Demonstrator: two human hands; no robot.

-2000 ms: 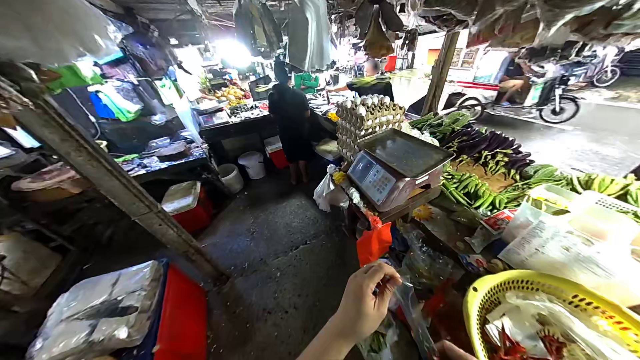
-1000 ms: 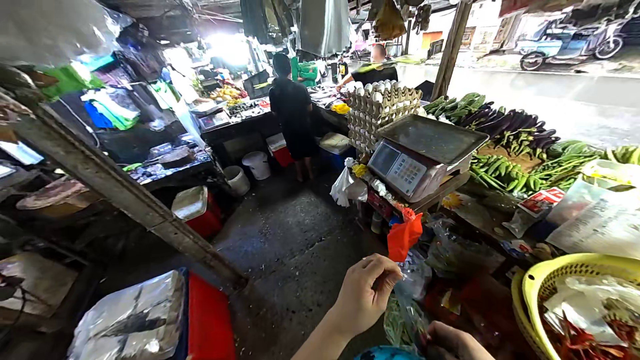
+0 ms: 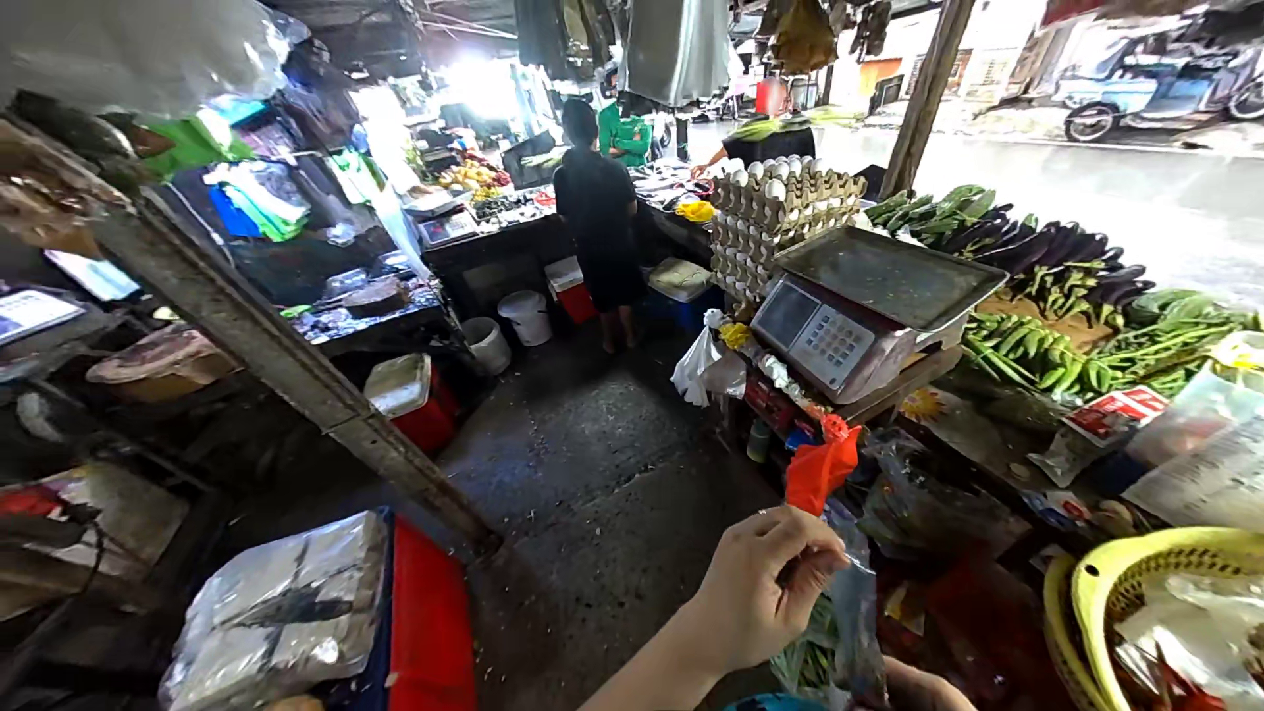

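Observation:
My left hand (image 3: 765,583) pinches the upper edge of a clear plastic bag (image 3: 857,602) between thumb and fingertips. Lower down, at the bottom edge, part of my right hand (image 3: 923,686) touches the same bag; its fingers are mostly hidden. Green leafy stuff (image 3: 808,647) shows beside or inside the bag; which one, I cannot tell. Just beyond my left hand hangs a red plastic bag (image 3: 825,469), below a digital scale (image 3: 834,331) with a metal tray. A yellow plastic basket (image 3: 1091,592) with clear plastic and red items in it is at the right.
Egg trays (image 3: 741,237) are stacked behind the scale. Eggplants (image 3: 1057,252) and green pods (image 3: 1047,360) lie on the right stall. A red cooler (image 3: 430,622) and a slanted post (image 3: 296,365) stand left. A person (image 3: 595,212) stands in the aisle, near white buckets (image 3: 525,316).
The view has turned somewhat to the right since the first frame. My left hand keeps its pinch near the bag's top. Beyond the stall, the motorcycle seen earliest is no longer in view.

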